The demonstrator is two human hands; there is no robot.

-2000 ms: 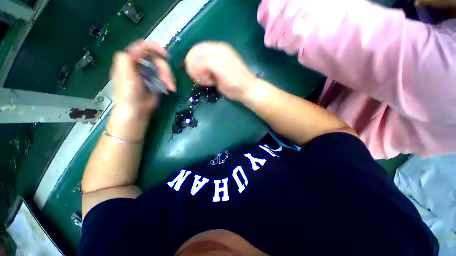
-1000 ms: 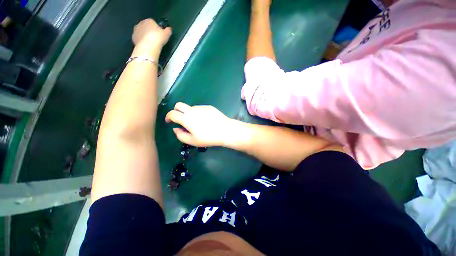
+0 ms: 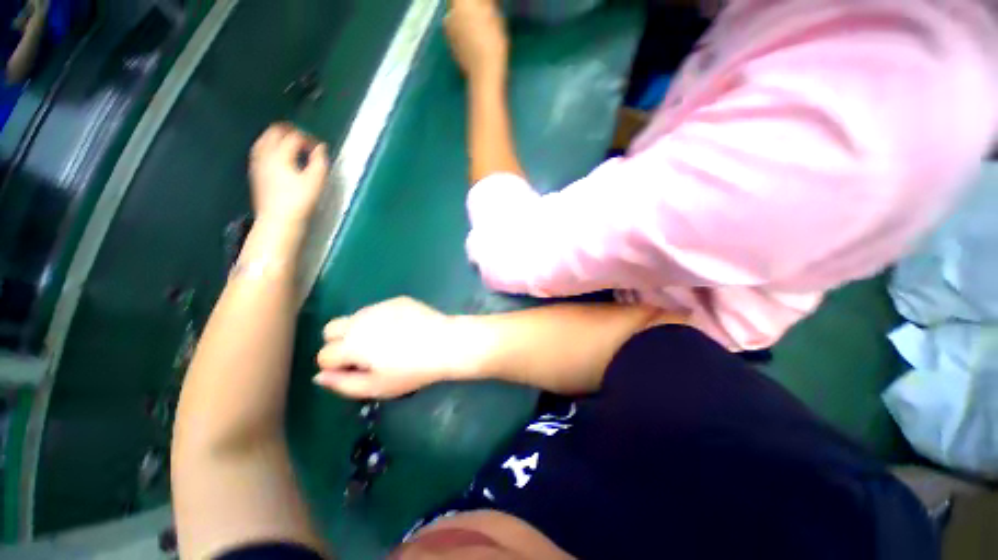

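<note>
My left hand [image 3: 287, 175] is over the dark green belt, with loosely bent fingers and a dark gap between thumb and fingers. I see nothing held in it, though it is blurred. A dark unit [image 3: 304, 85] lies on the belt just beyond it. My right hand [image 3: 383, 348] is low over the green bench, palm down, fingers bent and slightly apart, with nothing visible in them. A loose cluster of small black parts [image 3: 368, 462] with shiny spots lies on the bench below my right hand, near my shirt.
A white rail [image 3: 367, 115] separates belt and bench. Several small dark units [image 3: 177, 295] are on the belt beside my left forearm. A neighbour's pink sleeve [image 3: 679, 208] and hand [image 3: 476, 38] reach over the bench on the right. Pale bluish cloth [image 3: 947, 372] is at the far right.
The camera view has shifted. My left hand held a dark grey unit over the bench, reached across to the belt, and now draws back from a unit there. My right hand has left the black parts.
</note>
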